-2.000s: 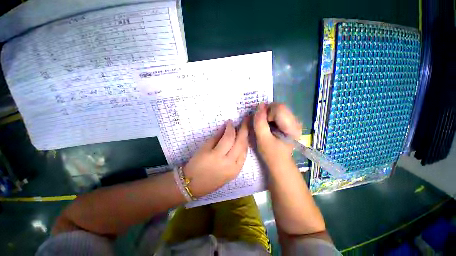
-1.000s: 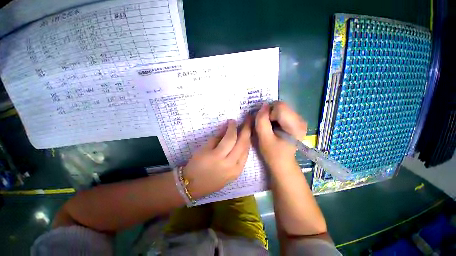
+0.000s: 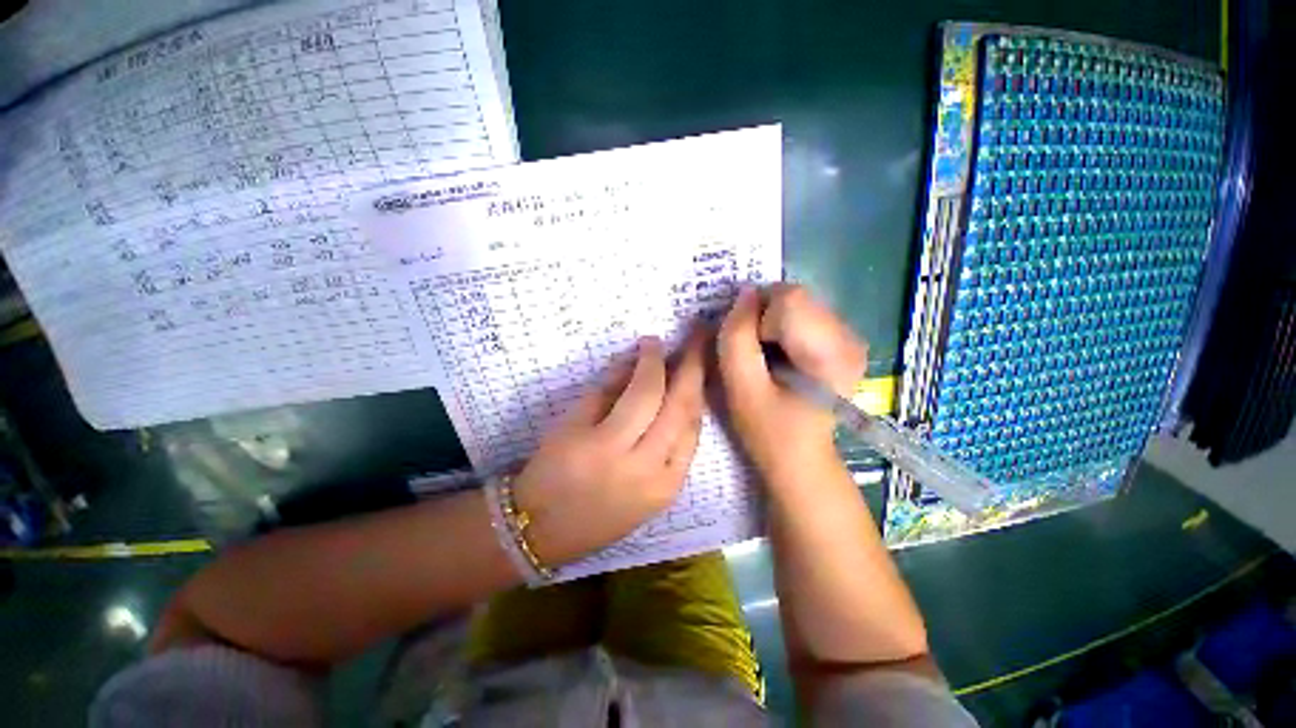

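Note:
A white record form (image 3: 569,256) with a printed table lies on the dark green surface in front of me, its left edge over ruled record sheets (image 3: 256,213). My right hand (image 3: 789,363) holds a slim clear pen (image 3: 917,462) over the right columns of the form; the fingers hide its tip. My left hand (image 3: 611,448) rests on the form beside the right hand, fingers slightly apart and holding nothing, a bracelet at its wrist.
Stacked teal-blue PCB panels (image 3: 1073,270) lie to the right. Dark trays (image 3: 1251,341) stand at the far right edge. A blurred clear plastic item (image 3: 235,462) lies below the ruled sheets. Yellow lines show at lower left and lower right.
The papers shift slightly left and up in the view, and the panels shift slightly too. Both hands stay nearly in the same place, with the pen still held.

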